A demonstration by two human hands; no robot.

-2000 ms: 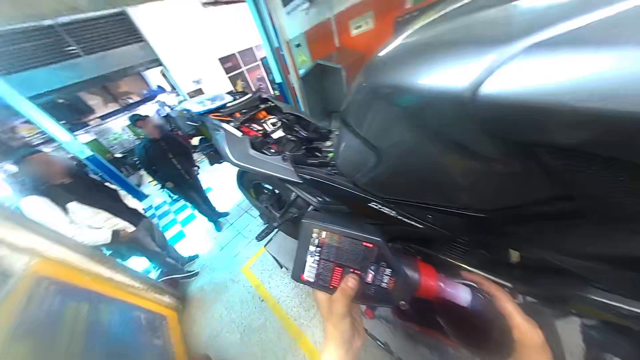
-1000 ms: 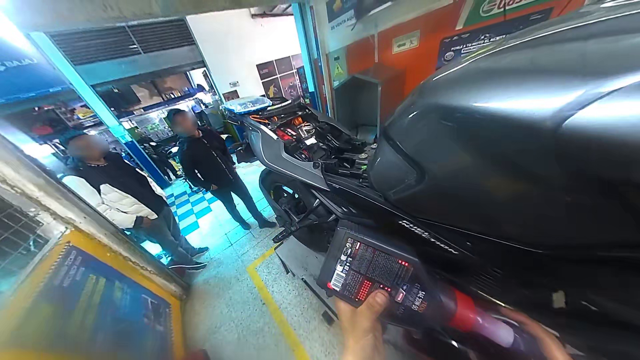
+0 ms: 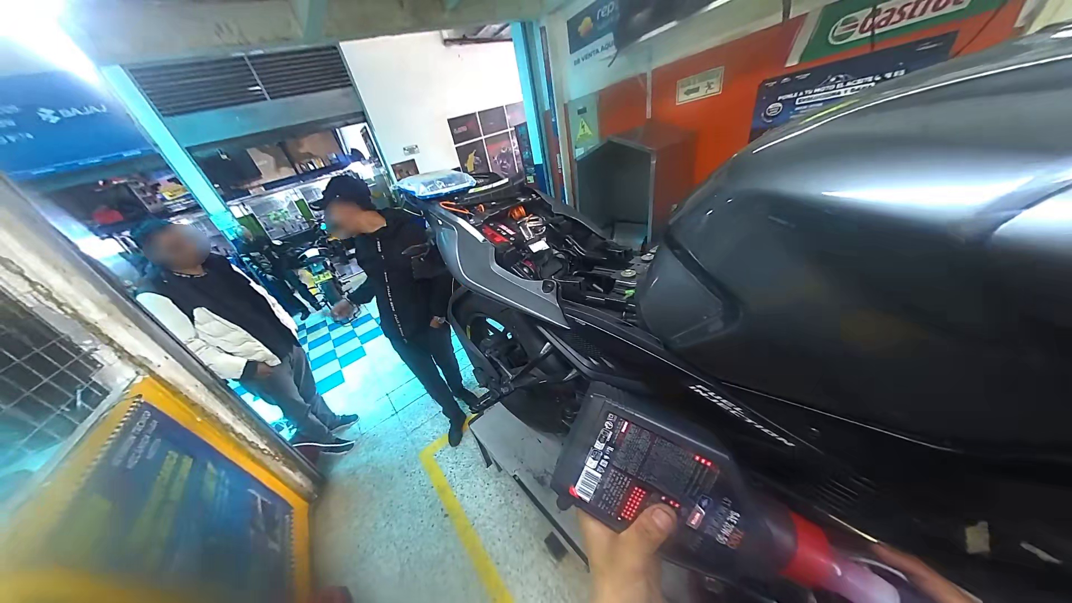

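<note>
A black bottle of motor oil [image 3: 653,477] lies tilted along the motorcycle's side, its base toward the rear wheel and its red neck [image 3: 808,548] toward the lower right. My left hand [image 3: 628,544] grips it near the base, thumb on the printed label. At the lower right edge, partly cut off, my right hand [image 3: 930,574] is beside the neck and a translucent piece [image 3: 867,586]; its fingers are mostly hidden. Just above the bottle runs the motorcycle's dark side fairing [image 3: 754,419], with the grey fuel tank [image 3: 863,218] higher up. The bottle's mouth cannot be seen.
The motorcycle's seat is off, baring wiring and a battery [image 3: 502,230]; a plastic-wrapped item [image 3: 435,184] rests on the tail. Two people stand at the left, one in a black jacket [image 3: 398,268], one in a white-and-black jacket [image 3: 222,318]. A yellow-framed board [image 3: 159,502] is at lower left.
Both hands and the bottle stay by the motorcycle's side. The view has shifted, showing more of the wall signs. The person in black has an arm held out that hung lower before.
</note>
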